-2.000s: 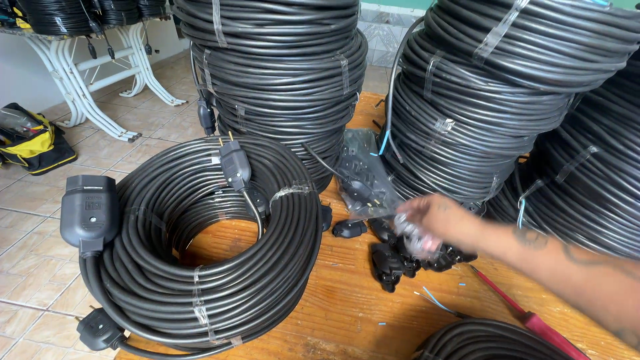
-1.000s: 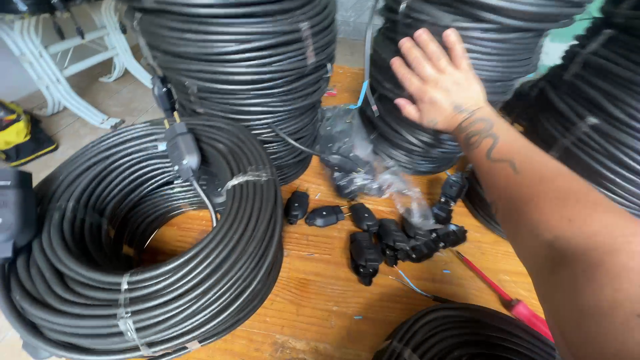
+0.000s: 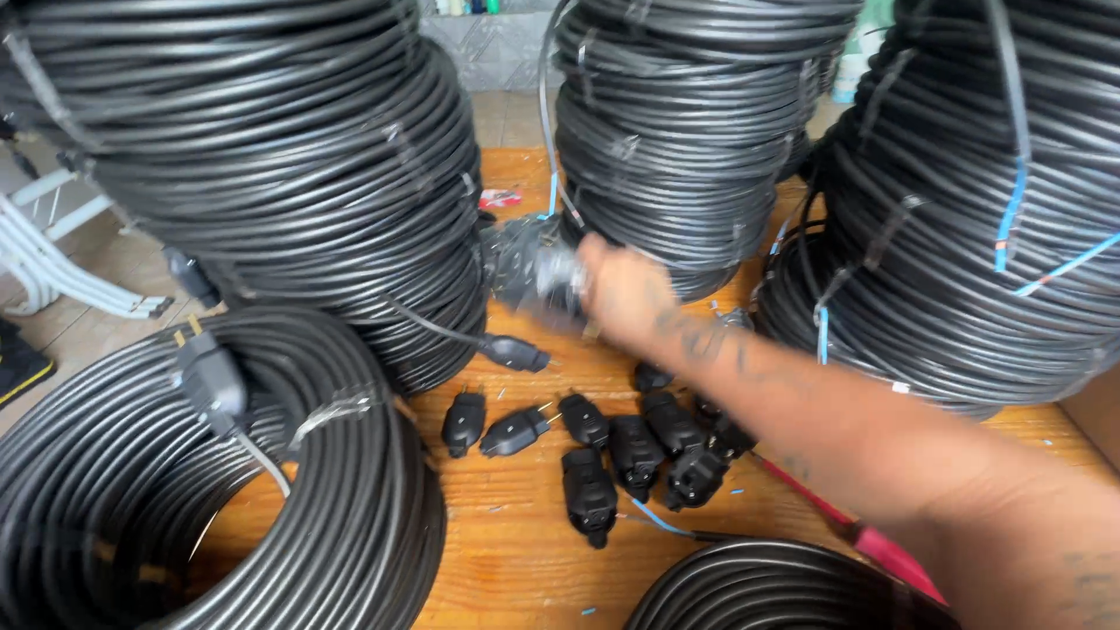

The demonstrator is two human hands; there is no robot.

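Note:
My right hand, blurred by motion, is closed on the gathered end of a clear plastic bag with dark pieces inside. The bag lies between two tall stacks of black cable coils. Nearer to me, several black plugs and sockets lie loose on the wooden table. A black plug on a short cable points right beside the left stack. At the lower left, a plug with brass pins rests on a taped coil of black cable. My left hand is out of view.
Stacks of cable coils rise at the left, middle and right. A red-handled tool lies partly under my right forearm. Another coil is at the near edge, with blue wire ends by it. White table legs stand at far left.
My right hand was open before the middle stack a second ago; it is now down at the plastic bag and closed on it. The bag has moved back from the loose plugs.

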